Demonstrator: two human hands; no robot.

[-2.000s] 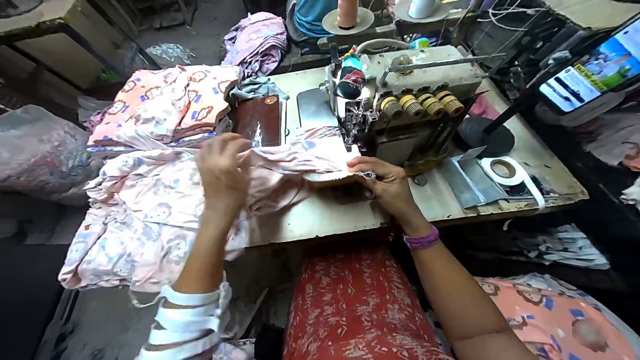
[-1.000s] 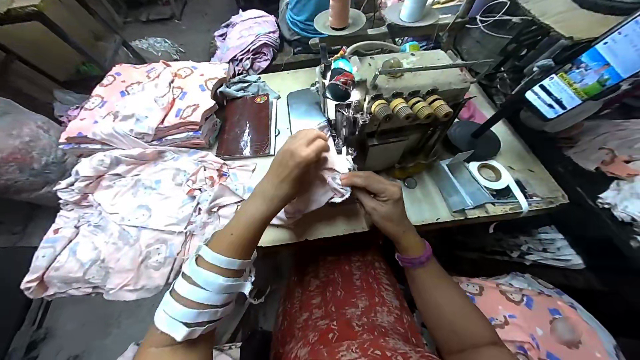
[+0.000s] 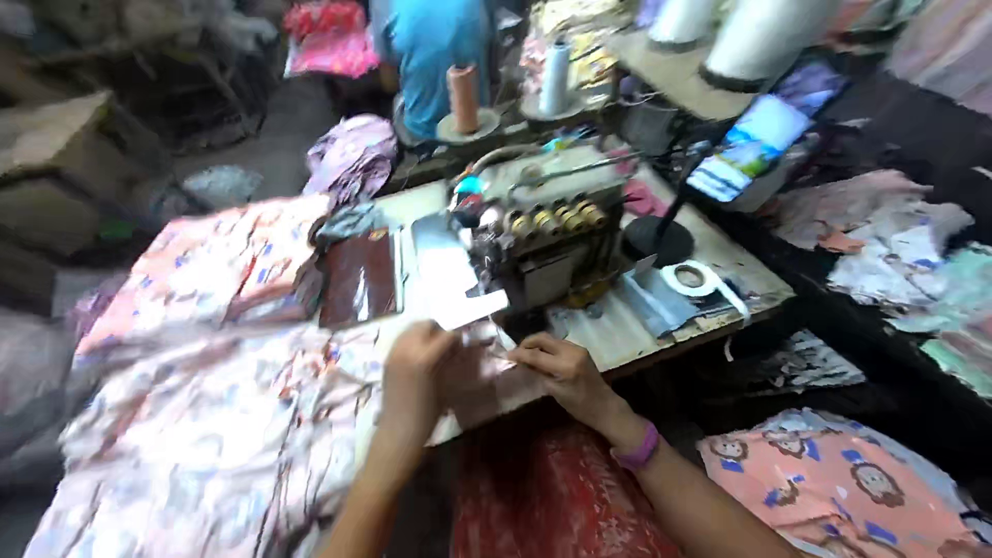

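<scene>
My right hand (image 3: 562, 372) pinches the edge of a small pale pink fabric piece (image 3: 480, 349) at the table's front edge, just before the overlock sewing machine (image 3: 542, 240). Blurred by motion, my left hand (image 3: 418, 356) is at the left side of that piece; its fingertips are not clear. A large heap of pale printed fabric (image 3: 209, 426) lies to the left of it. The machine's needle and presser foot are too blurred to make out.
Behind the heap lie stacked pink printed fabric (image 3: 217, 256) and a brown plastic-covered packet (image 3: 359, 279). A white tape roll (image 3: 690, 278) and a phone on a stand (image 3: 748, 147) are right of the machine. A person in blue (image 3: 442, 62) is beyond. Peach printed fabric (image 3: 829, 480) lies lower right.
The fabric has moved off the machine's front toward the table edge. My left hand has drawn back from beside the presser foot area. The view has shifted.
</scene>
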